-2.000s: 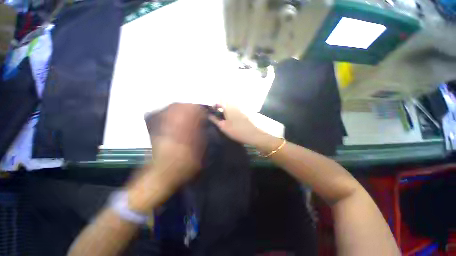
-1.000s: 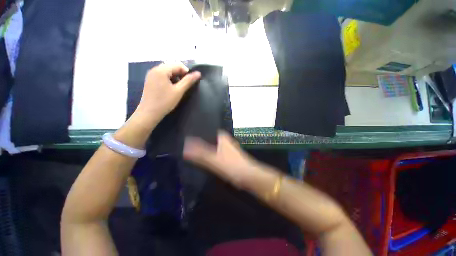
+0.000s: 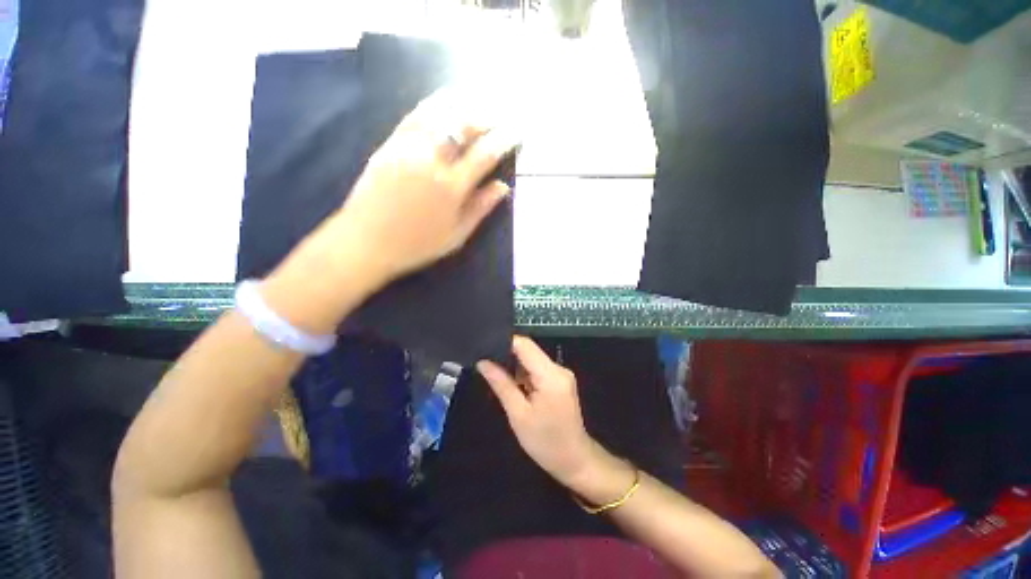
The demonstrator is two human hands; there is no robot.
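Black cut fabric pieces (image 3: 300, 158) lie overlapped on the white table left of the needle area. My left hand (image 3: 435, 187) rests on the upper piece near its right edge, thumb and fingers bent. My right hand (image 3: 537, 402) pinches the lower right corner of that piece, just below the table's front edge. The presser foot area (image 3: 574, 14) is at the top edge and partly cut off. Glare hides the fabric's top edge near it.
A black stack (image 3: 735, 158) lies right of the needle, another black stack (image 3: 68, 158) at far left. The green marked table edge (image 3: 588, 311) runs across. A red basket (image 3: 887, 452) is lower right. A coloured label sheet (image 3: 936, 189) and pens lie at right.
The fabric has moved up towards the needle area and lies flatter. My left hand has moved right and now lies on it. My right hand has moved down to its lower corner.
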